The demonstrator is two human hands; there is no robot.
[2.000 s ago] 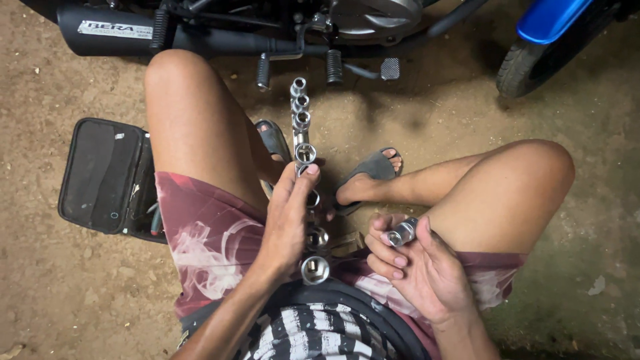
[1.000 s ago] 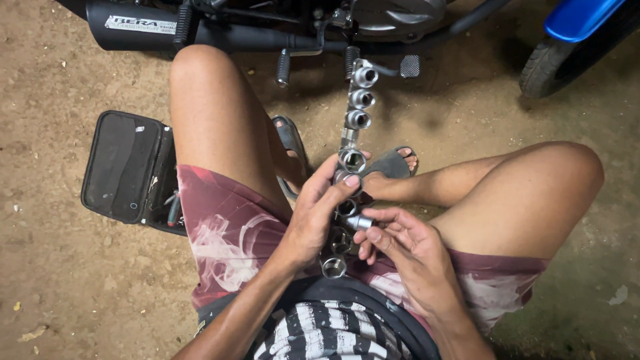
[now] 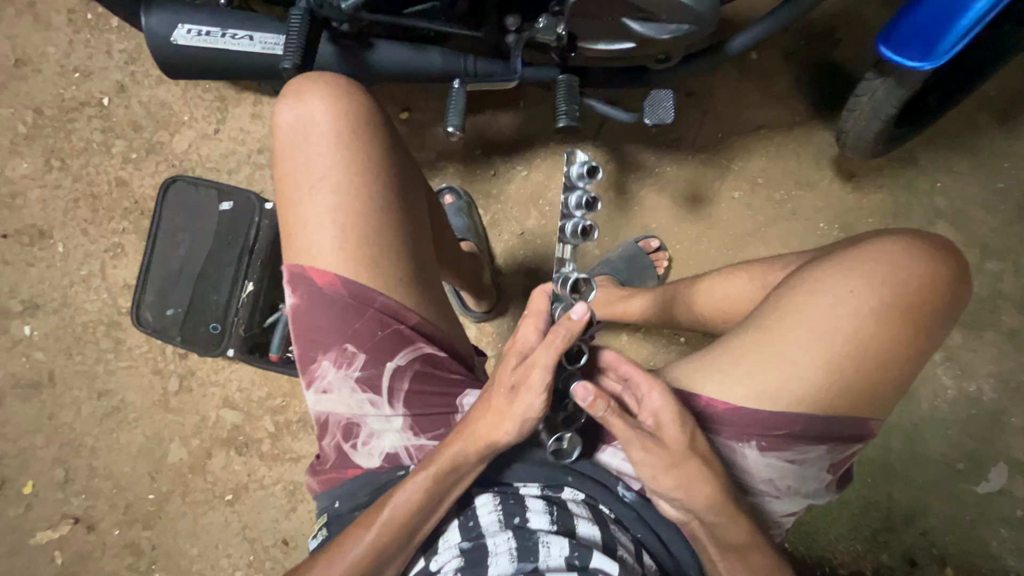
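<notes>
A metal socket rail (image 3: 565,258) carrying several chrome sockets runs upright through the middle of the head view, above my lap. Near its midpoint my left hand (image 3: 532,368) grips it, the thumb resting against a socket. Three smaller sockets, the top one (image 3: 588,172) among them, sit on the far part of the rail, and a wide socket (image 3: 565,446) is at the near end. My right hand (image 3: 640,416) is beside the lower sockets, its thumb and fingers around the rail's right side. Whether it holds a socket is hidden.
An unzipped black tool case (image 3: 188,268) lies on the dirt floor at left, with a screwdriver-like handle (image 3: 278,336) inside. Across the top stands a motorcycle with its exhaust muffler (image 3: 240,64), footpeg (image 3: 566,102) and pedal (image 3: 659,107). A wheel (image 3: 872,112) under a blue fender is at top right.
Two seconds ago my right hand held a chrome socket away from the rail; one second ago it brought it against the lower rail. That socket no longer shows between its fingers. My left hand keeps its grip.
</notes>
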